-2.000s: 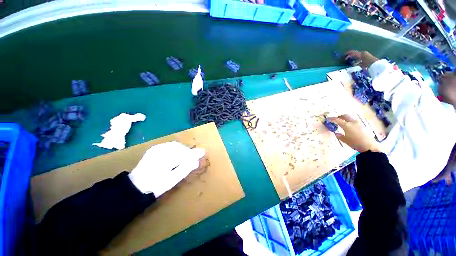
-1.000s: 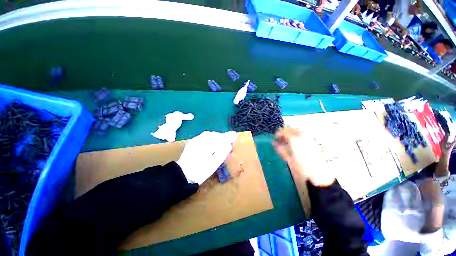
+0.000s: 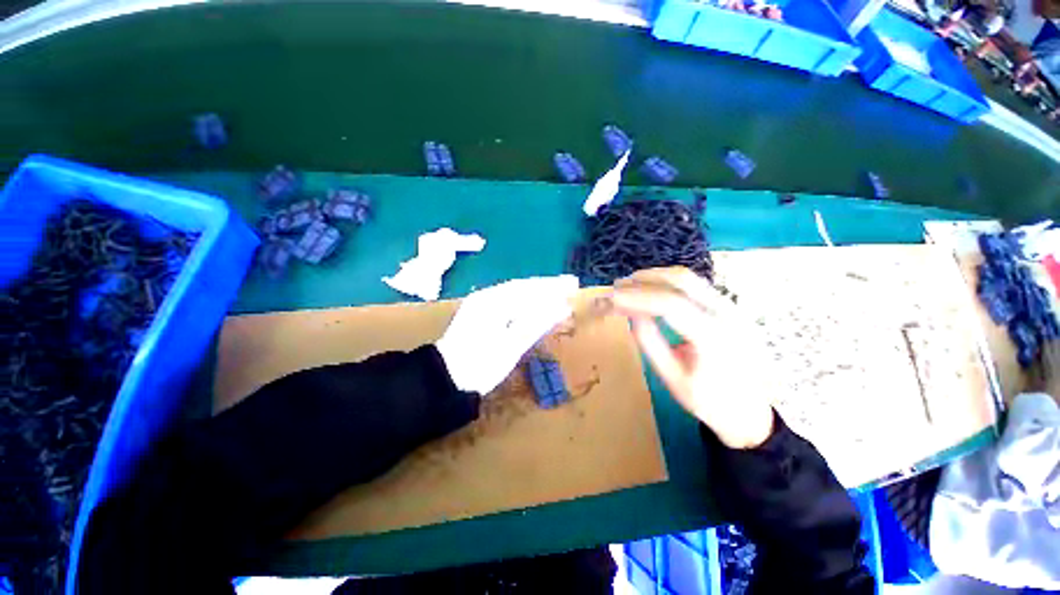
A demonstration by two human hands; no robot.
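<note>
A dark blue-grey ribbed plastic housing (image 3: 548, 381) lies on the tan cardboard mat (image 3: 349, 488). My left hand (image 3: 502, 334), in a white glove, is over the mat just above and left of the housing, fingers bent toward the right. My bare right hand (image 3: 701, 355) is at the mat's right edge, its fingertips close to the left fingertips. Something thin and dark shows between the fingertips, too small to make out; I cannot tell which hand holds it. A pile of black rubber loops (image 3: 645, 241) lies beyond, with a white pointed bottle (image 3: 608, 184) at its left.
A blue bin (image 3: 238, 250) of black loops stands at left, beside a housing cluster (image 3: 314, 229) and white tissue (image 3: 437, 263). A neighbour's mat (image 3: 860, 349) with a thin rod (image 3: 917, 372) is at right. Housings lie along the green conveyor (image 3: 349, 81); lower crates (image 3: 674, 564) sit below.
My right hand has come back from the neighbour's mat, where it held a housing, to beside my left hand. A housing now lies uncovered on my mat. The view has shifted left.
</note>
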